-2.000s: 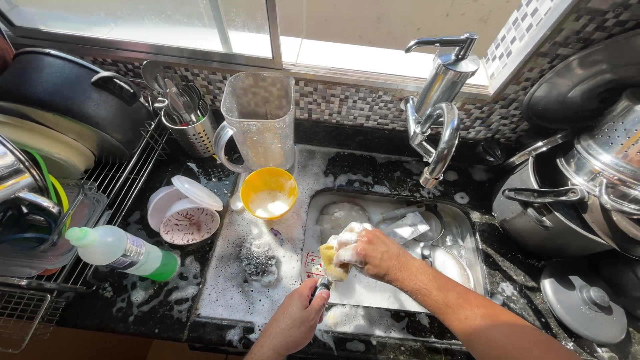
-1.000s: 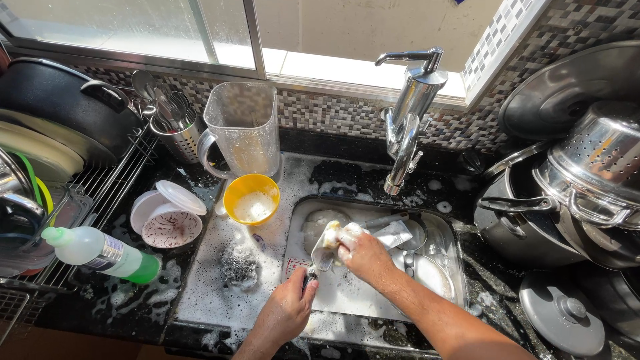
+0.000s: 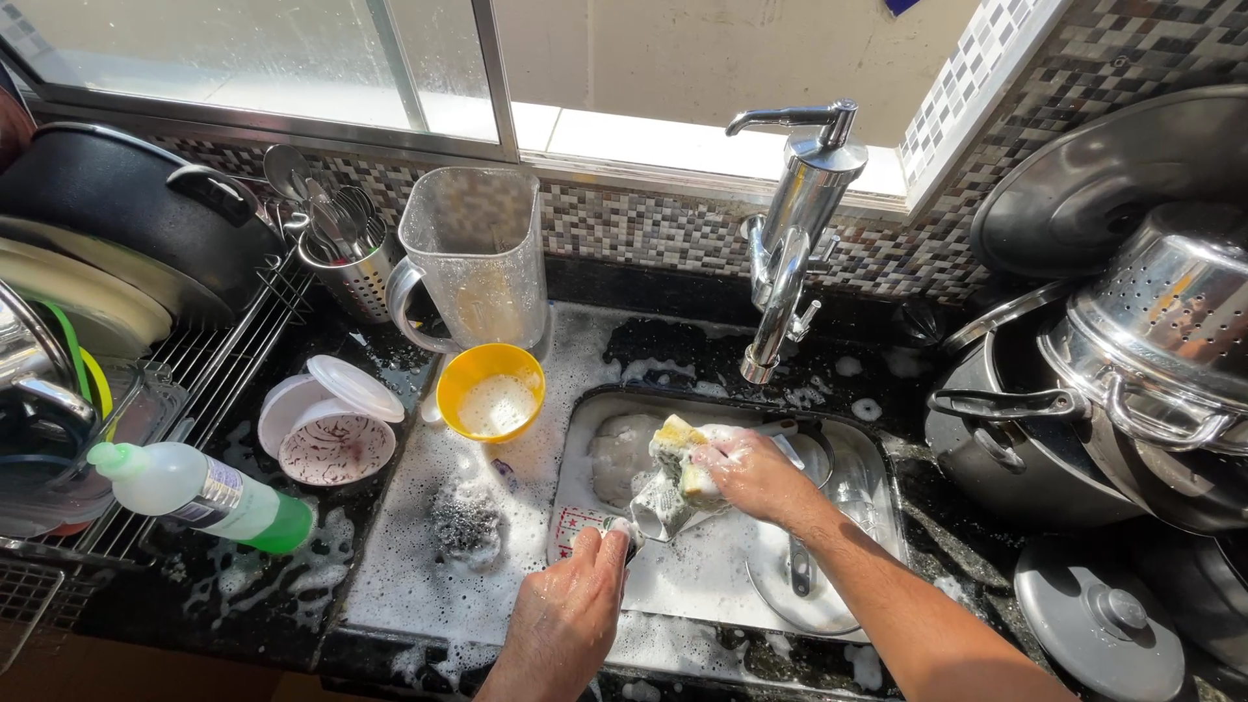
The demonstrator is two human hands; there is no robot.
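My left hand (image 3: 575, 595) grips the dark handle of a soapy kitchen utensil (image 3: 658, 509) above the sink's front left part; foam and the sponge hide part of its head, so its exact kind is unclear. Against that head my right hand (image 3: 751, 473) presses a foamy yellow sponge (image 3: 678, 439). Below both hands lies the steel sink (image 3: 585, 429), holding soapy dishes, among them a round lid (image 3: 819, 600). A yellow bowl (image 3: 490, 393) with suds sits left of the sink, and a steel wool scourer (image 3: 468, 522) lies in foam in front of it.
The chrome faucet (image 3: 780, 263) rises behind the sink. A clear pitcher (image 3: 478, 263), white plastic bowls (image 3: 336, 444) and a green soap bottle (image 3: 219, 497) are on the left, beside a loaded dish rack (image 3: 214, 370). Pots (image 3: 1024, 458) and a grey lid (image 3: 1102, 619) crowd the right.
The sponge in my right hand has shifted on the utensil's head, and more of its yellow side shows than one second ago. My left hand keeps its hold on the handle.
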